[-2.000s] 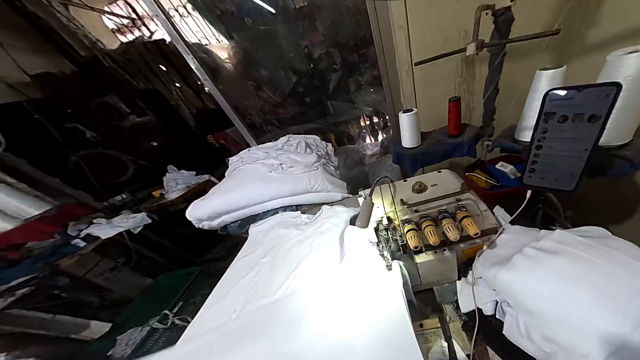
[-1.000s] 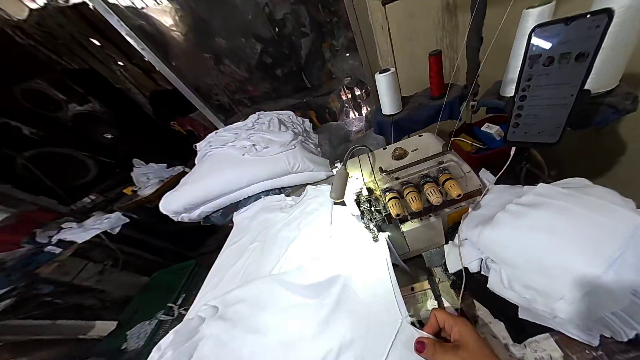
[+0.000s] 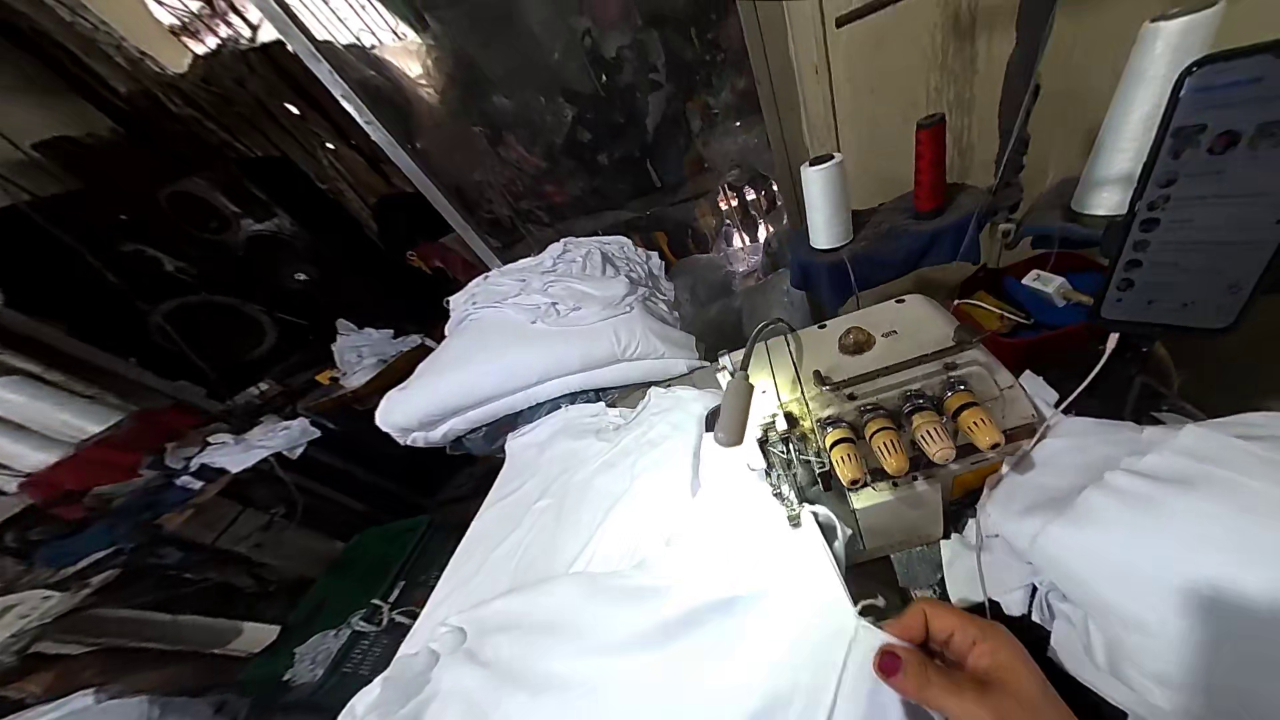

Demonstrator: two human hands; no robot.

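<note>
A white knit garment lies spread in front of me, its right edge running up to the presser foot area of an overlock sewing machine. My right hand pinches that edge between thumb and fingers at the lower right, below the machine. My left hand does not show. A small lamp on a bent neck lights the cloth beside the needle area. Yellow tension dials line the machine's front. White threads hang by the cloth edge, just above my right hand.
Folded white garments are piled behind the cloth; more white fabric lies at right. A white thread spool, a red spool and a large white cone stand behind. A phone is mounted at upper right, its cable hanging down.
Two seconds ago no hand was in view; my right hand came in at the lower right by one second ago and still pinches the cloth edge.
</note>
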